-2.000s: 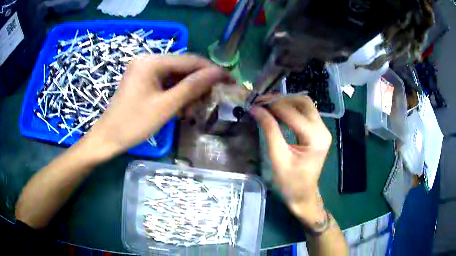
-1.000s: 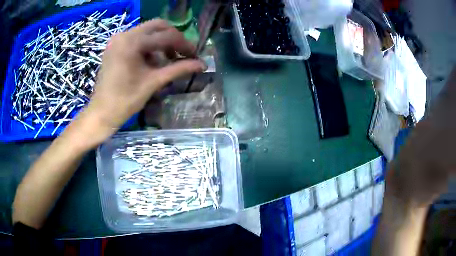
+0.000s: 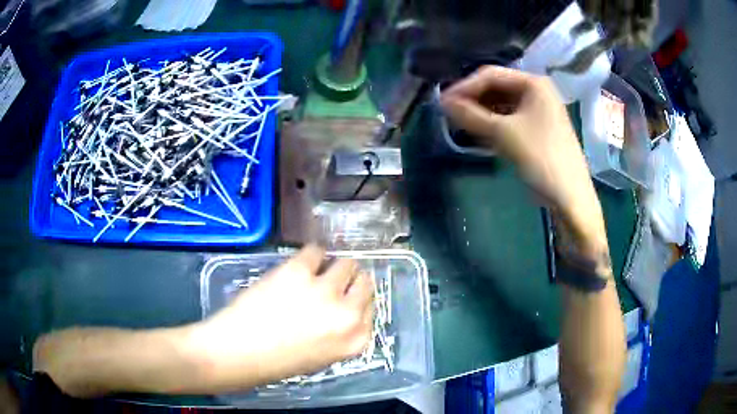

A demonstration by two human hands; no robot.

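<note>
My left hand (image 3: 303, 311) is over the front clear tub (image 3: 416, 323), its fingers curled over the pale pins (image 3: 385, 323); its fingertips are hidden, so I cannot tell if it holds one. My right hand (image 3: 517, 113) is raised at the black-parts tub (image 3: 462, 144), partly covering it, with thumb and fingers bent close together; what is between them is not clear. The silver fixture block (image 3: 368, 164), with a dark hole and slot, sits on the brownish press base plate (image 3: 303, 166). No hand touches the block.
The blue tray (image 3: 271, 194), heaped with pins, stands left of the press. The press's green base (image 3: 340, 87) and dark head are at the top. A clear tub (image 3: 614, 137), papers (image 3: 687, 186) and a white sheet (image 3: 574, 65) lie right. A blue crate with pale lids (image 3: 517, 373) is below.
My left hand has moved from the block down to the front tub. My right hand has come back from the far right edge to the black-parts tub. The view has shifted, showing the block uncovered.
</note>
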